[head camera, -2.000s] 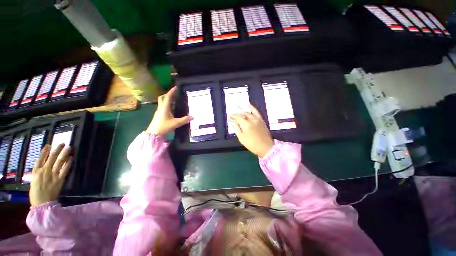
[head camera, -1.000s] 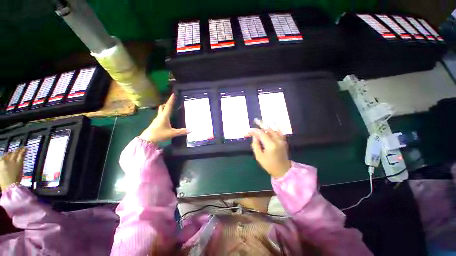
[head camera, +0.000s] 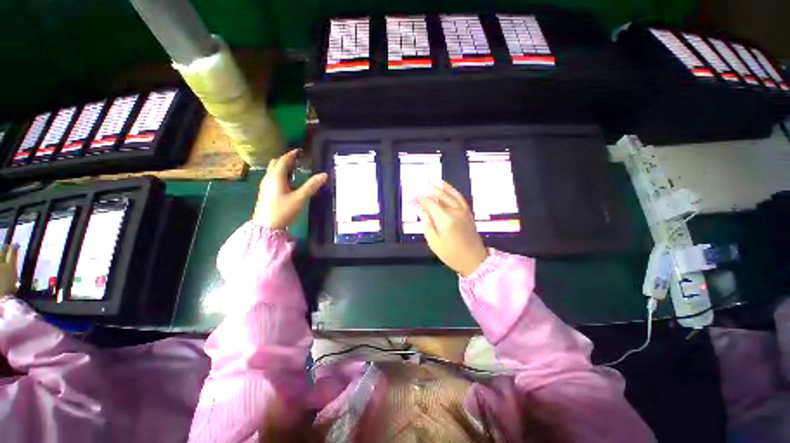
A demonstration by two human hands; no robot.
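A black foam tray (head camera: 567, 195) lies flat before me with three lit smartphones in it. The left phone (head camera: 357, 195), the middle phone (head camera: 418, 169) and the right phone (head camera: 492, 195) show white screens. My left hand (head camera: 284, 190) is at the tray's left edge, thumb and fingers apart, thumb near the left phone's upper left side. My right hand (head camera: 450, 227) is over the middle phone, its fingertips at the right part of the screen; it holds nothing that I can see.
A raised rack of phones (head camera: 459, 95) stands behind the tray. A wrapped post (head camera: 227, 99) stands at the left. A white power strip (head camera: 654, 186) with a charger and white lead lies right. A neighbour's phone tray (head camera: 139, 260) and partly cut-off hand (head camera: 8, 270) are at the left.
My right hand has moved from between the middle and right phones to over the middle phone. My left hand's thumb has moved up along the tray's left side. The neighbour's hand has moved left.
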